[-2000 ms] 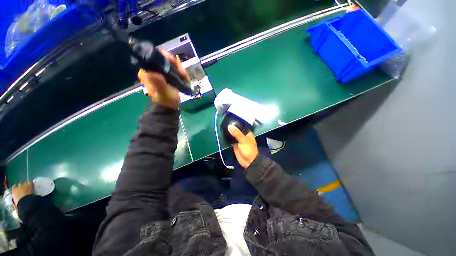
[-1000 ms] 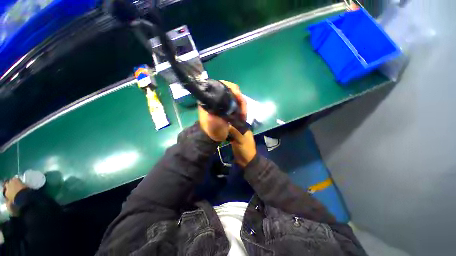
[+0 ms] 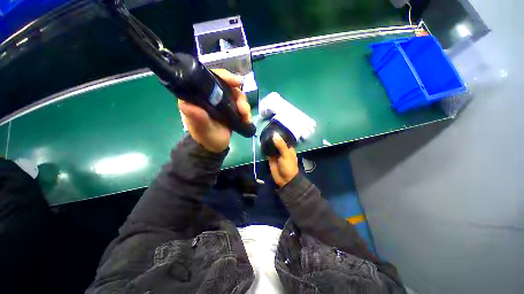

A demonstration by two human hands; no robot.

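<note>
My left hand (image 3: 211,118) is closed around a black electric screwdriver (image 3: 189,77) that hangs from a cord. Its tip points down and right, just left of the camera unit and apart from it. My right hand (image 3: 284,163) holds the black rounded camera housing (image 3: 274,138), with the thumb on top. The white camera body (image 3: 289,116) is beside the black part, over the bench. A thin white cable (image 3: 255,163) hangs down from the unit past the bench edge. Screws are too small to make out.
A grey-white screw feeder (image 3: 223,56) stands at the back of the green bench (image 3: 333,86), behind my left hand. A blue tray (image 3: 415,73) is at the right end, by a grey wall. At far left are another person's dark sleeve (image 3: 20,212) and a white round piece (image 3: 29,167).
The screwdriver went from near the feeder onto the housing, and is now lifted off it to the left. My right hand keeps hold of the housing. The view has shifted.
</note>
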